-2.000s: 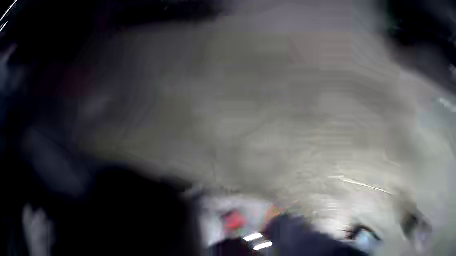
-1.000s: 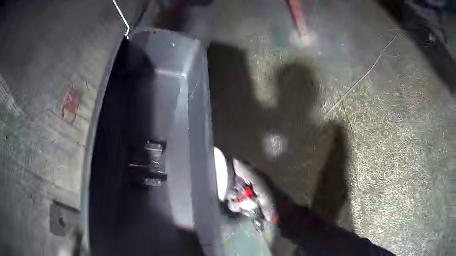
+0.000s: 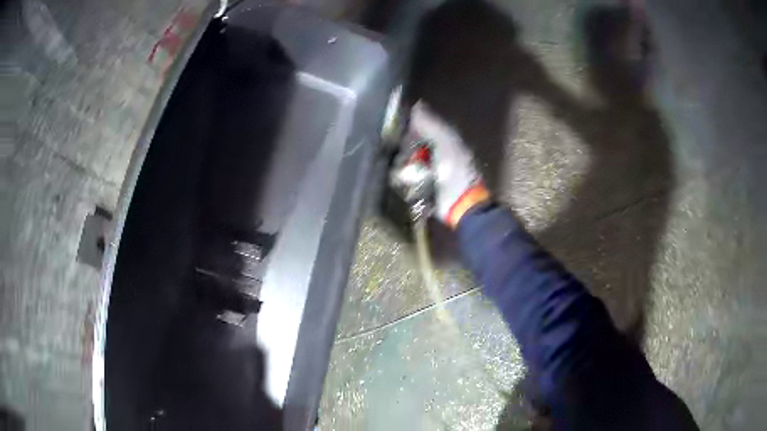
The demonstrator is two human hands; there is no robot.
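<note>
The grey hollow body panel (image 3: 324, 244) runs from the top left to the bottom, its dark inside facing me. My right hand (image 3: 441, 156), in a white knit glove with an orange cuff, is closed around the air sander (image 3: 415, 171), which has a red part. The sander's disc side is against or very near the panel's right outer side, towards its upper end; exact contact is blurred. A pale hose hangs from the sander. My left hand is not in view.
A thin pale cord or hook (image 3: 221, 8) is at the panel's upper end. Shadows fall on the speckled floor (image 3: 404, 370) to the right. A small grey plate-like thing (image 3: 94, 238) and red marks (image 3: 172, 35) are left of the panel.
Since the blurred first frame, the panel has come into view. Since one second ago, my right hand and the sander have moved up along the panel's right side. The panel appears more tilted.
</note>
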